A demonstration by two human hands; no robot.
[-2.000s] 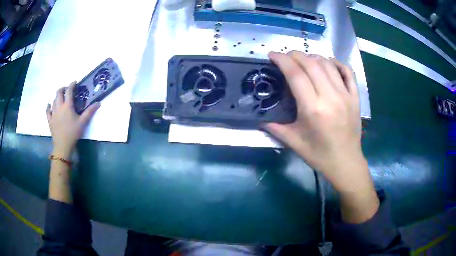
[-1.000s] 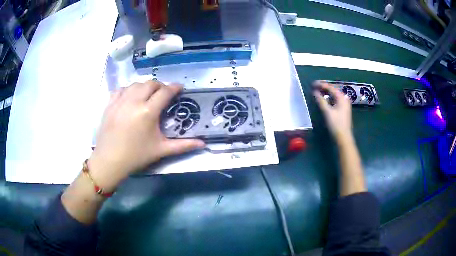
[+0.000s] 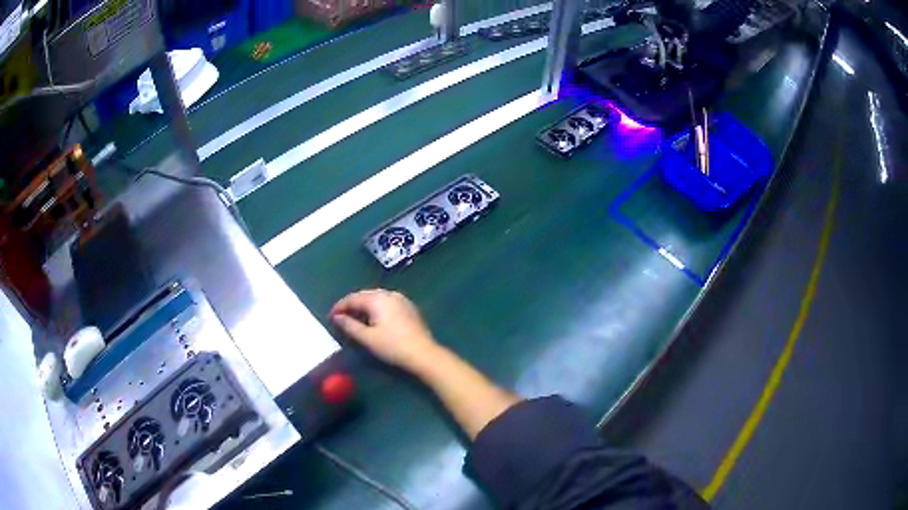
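Observation:
A dark fan shroud with three round fans [image 3: 147, 444] lies on the silver fixture plate at the lower left, in front of the blue slide rail [image 3: 129, 344]. My right hand [image 3: 383, 326] is above the green surface, right of the machine's corner and behind the red knob [image 3: 338, 387]. Its fingers are curled together, with nothing visible in them. A pale blurred shape at the bottom edge overlaps the shroud's near side; I cannot tell if it is part of my left hand. Another three-fan shroud [image 3: 432, 220] lies on the green surface beyond my right hand.
A smaller-looking shroud [image 3: 575, 129] lies farther back near a purple light. A blue bin [image 3: 719, 164] stands at the right edge with thin sticks in it. A metal post [image 3: 563, 50] rises behind. A grey cable [image 3: 363, 473] runs from the machine front.
The view has swung right. My right hand has left the shroud on the green surface and is nearer the red knob. My left hand, earlier on the fixture's shroud, is no longer clearly seen.

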